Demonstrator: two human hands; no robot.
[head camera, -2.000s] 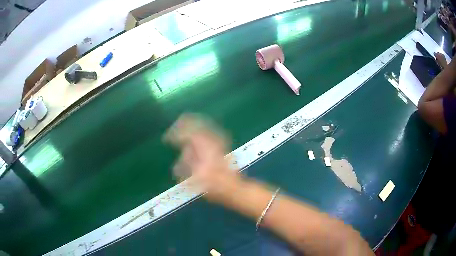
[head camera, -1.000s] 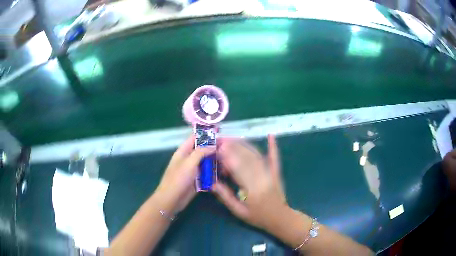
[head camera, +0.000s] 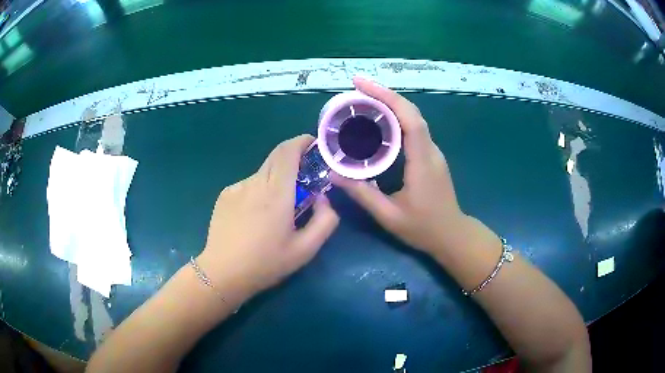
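A pink handheld fan (head camera: 326, 143) is held between my two hands above the bench, its round ring head facing up with spokes and a dark centre. My left hand (head camera: 266, 215) grips the open handle, which slants down to the left. A dark circuit board (head camera: 313, 166) with shiny spots and part of a blue battery (head camera: 301, 194) show in the handle. The rest of the handle is hidden by my left fingers. My right hand (head camera: 419, 182) holds the ring head, its index finger over the top right and its thumb near the lower edge.
White paper sheets (head camera: 91, 215) lie on the left of the dark green bench (head camera: 255, 328). Small cream pieces (head camera: 396, 295) lie in front and at right (head camera: 606, 267). A scuffed pale rail (head camera: 240, 79) runs between the bench and the green conveyor belt (head camera: 292, 29).
The fan has come off the belt into my hands, then moved nearer over the bench and tilted. My right hand has moved from beside the handle to the ring head.
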